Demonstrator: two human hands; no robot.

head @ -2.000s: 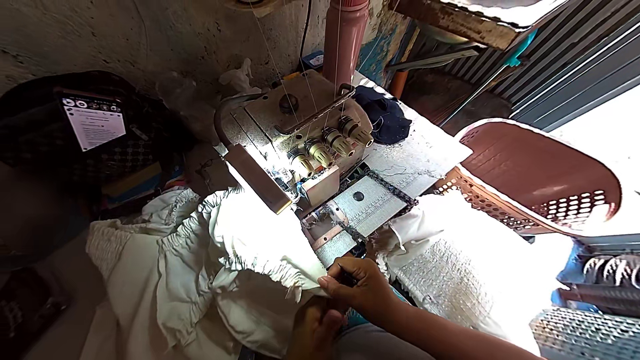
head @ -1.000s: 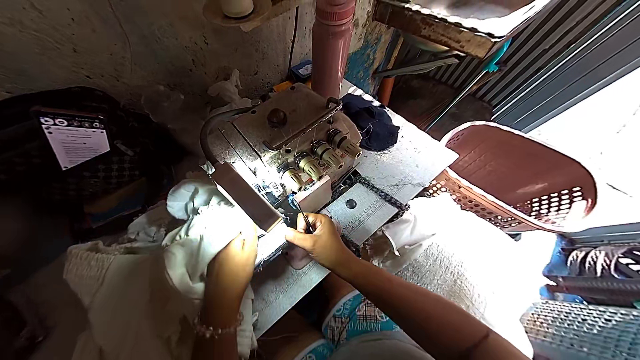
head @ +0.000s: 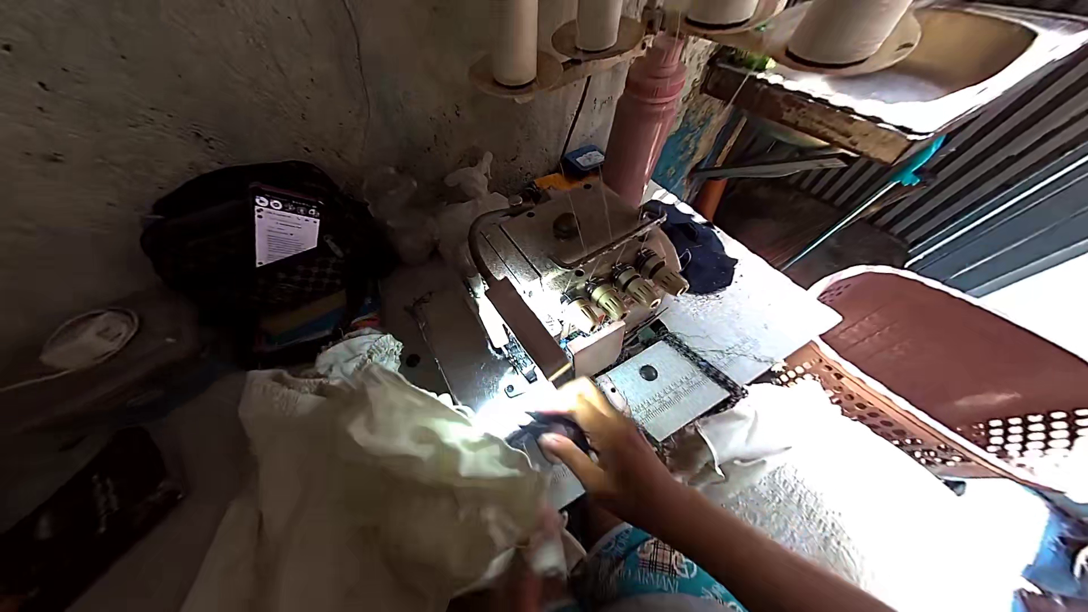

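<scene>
My right hand is beside the needle area of an overlock sewing machine, its fingers curled around a small dark thing that I cannot make out clearly. My left hand is blurred low in the view, at the edge of a cream-white fabric garment; what its fingers do is mostly hidden. The garment hangs in folds left of the machine's bed, its top near the lit presser foot. Tension dials line the machine's front.
Thread cones stand above. A pink bottle and dark cloth are behind the machine. To the right is a reddish-brown plastic basket, with white fabric below it. A phone with a lit screen rests on a black bag.
My left hand has moved down from the fabric near the machine. My right hand now has a dark thing in its fingers. The garment is raised and spread at the left. The view has shifted.
</scene>
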